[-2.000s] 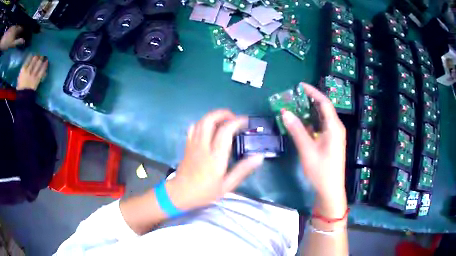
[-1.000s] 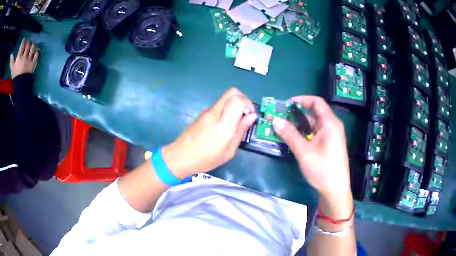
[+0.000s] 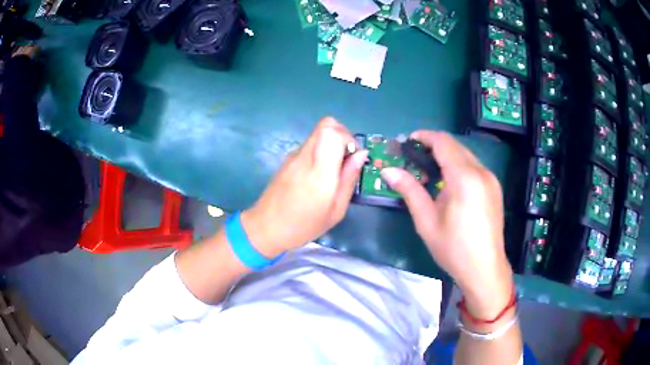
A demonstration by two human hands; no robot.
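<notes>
A green circuit board point(image 3: 378, 175) lies over the open back of a black speaker housing point(image 3: 379, 202) in front of me. My left hand point(image 3: 313, 178) is at the board's left edge, thumb and fingertips pinched on a small white plug point(image 3: 351, 147); the wire is too small to make out. My right hand point(image 3: 456, 199) has its thumb on the board's right part and its fingers around a dark tool point(image 3: 422, 158) by the board's upper right corner. The tool's type is unclear. The hands hide both side edges of the housing.
Black speakers point(image 3: 107, 95) stand at the upper left. Loose green boards and flat grey-pink squares point(image 3: 358, 61) lie beyond my hands. Housings with green boards point(image 3: 502, 100) stand in rows at the right. A red stool point(image 3: 135, 214) and a person's dark sleeve point(image 3: 35, 150) are at the left.
The board has gone from being held up in my right hand to lying on the housing. My left hand has closed its fingertips at the board's left edge. The view has shifted slightly.
</notes>
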